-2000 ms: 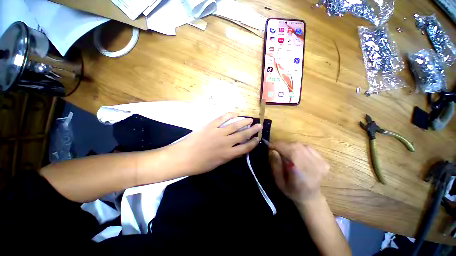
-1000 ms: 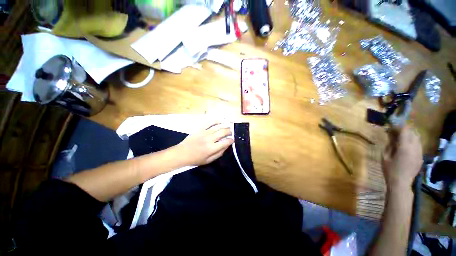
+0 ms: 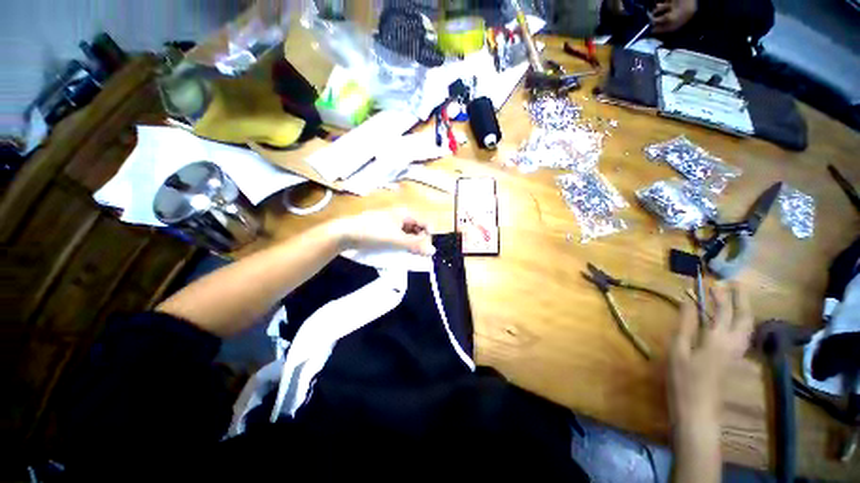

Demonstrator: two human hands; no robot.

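Note:
The black-and-white garment (image 3: 377, 349) lies across my lap and the table edge. My left hand (image 3: 391, 232) pinches its upper edge beside the black band (image 3: 451, 274). The white cord (image 3: 446, 311) hangs along the band. My right hand (image 3: 712, 344) is far to the right, palm down near the table, with its fingers somewhat apart. A slim pen-like item (image 3: 701, 286) shows at its fingertips; whether the fingers grip it is unclear. The scissors (image 3: 750, 223) lie just beyond, by a small black square (image 3: 685, 262).
The smartphone (image 3: 477, 217) lies beyond the band. Nippers (image 3: 622, 302) lie between my hands. Bags of silver bits (image 3: 592, 203), a black thread cone (image 3: 484, 123), papers and a metal-lidded pot (image 3: 203, 203) stand or lie farther back. Another person's hand (image 3: 672, 13) shows at top right.
My right hand left the band, reached the scissors area, and is now nearer me, below the scissors. My left hand now pinches the garment edge, and the white panel has shifted. The view has tilted up.

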